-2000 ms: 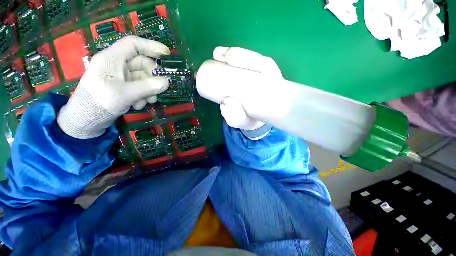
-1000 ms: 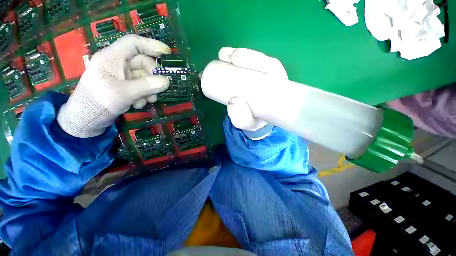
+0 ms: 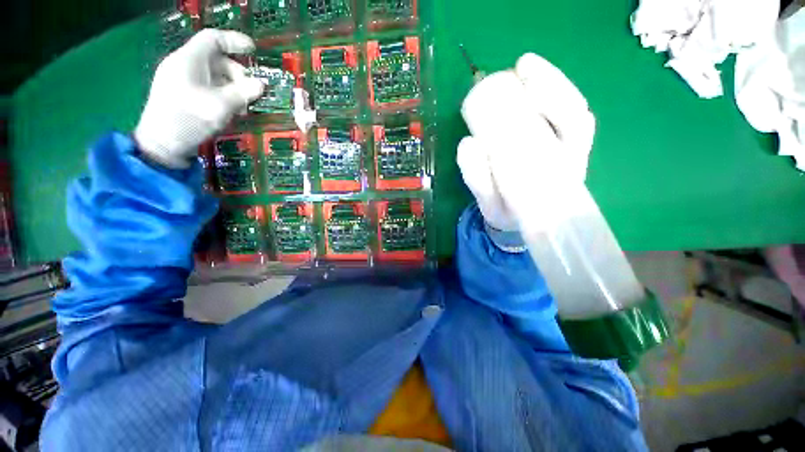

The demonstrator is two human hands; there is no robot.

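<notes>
My left hand (image 3: 199, 93), in a white knit glove, pinches a small green circuit board (image 3: 274, 91) by its left edge, over the upper left part of the clear blister tray (image 3: 430, 168). The tray holds rows of boards on red linings. A white tag (image 3: 303, 109) lies just right of the pinched board. My right hand (image 3: 538, 132), gloved, grips the milky-white dispensing bottle (image 3: 578, 252) to the right of the tray. Its thin dark needle (image 3: 469, 60) points up and left, away from the boards. The green end cap (image 3: 618, 333) hangs past the bench edge.
The green mat (image 3: 371, 16) lies under the tray. Crumpled white wipes (image 3: 706, 44) lie at the far right. Dark metal equipment (image 3: 31, 353) stands at lower left. Grey floor with a yellow line (image 3: 733, 386) shows at lower right. A pinkish sleeve (image 3: 785, 269) shows at the right edge.
The view has shifted. My left hand has carried the board to an upper left tray pocket. The bottle has moved away from the board and turned steeper, so its needle now shows.
</notes>
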